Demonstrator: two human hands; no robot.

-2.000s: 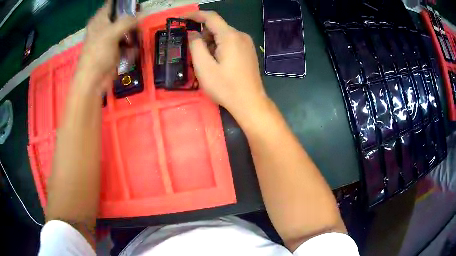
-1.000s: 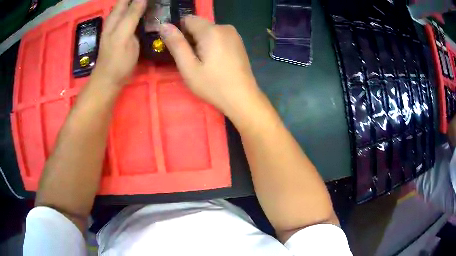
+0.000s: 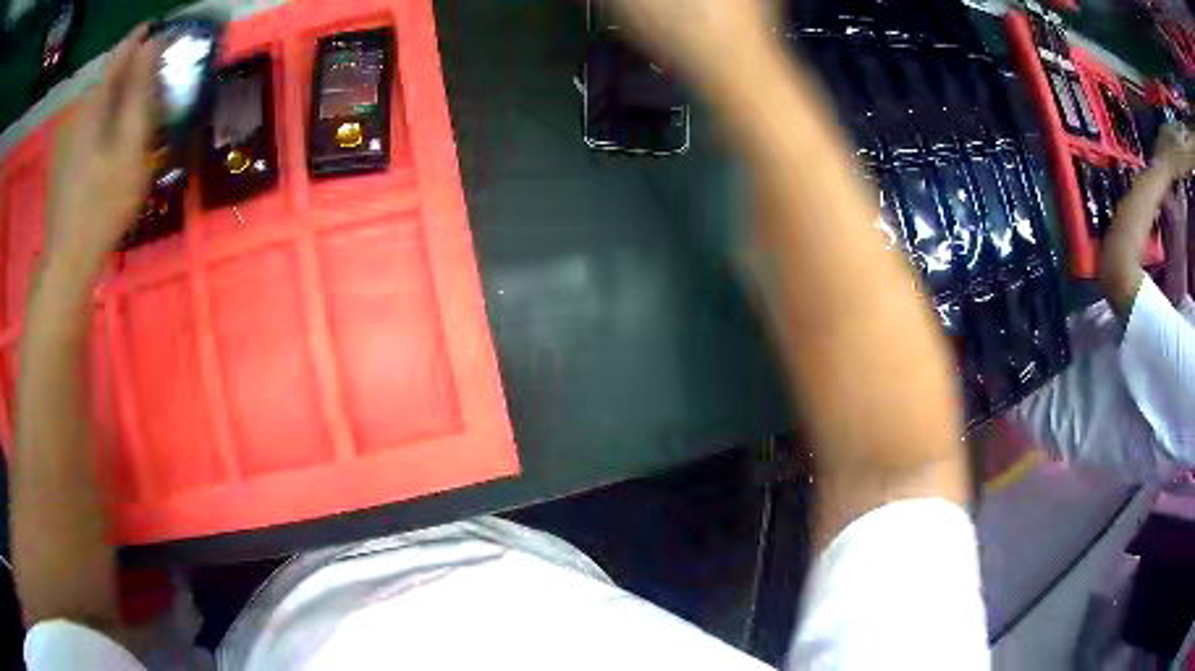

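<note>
My left hand (image 3: 105, 171), slightly blurred, holds a black device unit (image 3: 188, 76) with a bright screen above the upper left of the red foam tray (image 3: 478, 393). Device units with gold spots lie in the tray's upper pockets: one (image 3: 351, 102) at the right, one (image 3: 239, 129) beside it, and one (image 3: 157, 210) partly hidden by my left hand. The lower pockets in view are bare. My right hand (image 3: 695, 20) is blurred and cut off by the top edge, above the smartphone; its fingers and anything in them are hidden.
A dark smartphone (image 3: 638, 98) lies on the green mat right of the red tray. Glossy black blister trays (image 3: 957, 223) stand further right, partly behind my right forearm. Beyond them are another red tray (image 3: 1068, 197) with units and a person's arm (image 3: 1134, 223).
The view has shifted right. My right hand has left the red tray and moved right and up. A unit now lies in the upper right pocket. My left hand now holds a unit at the upper left.
</note>
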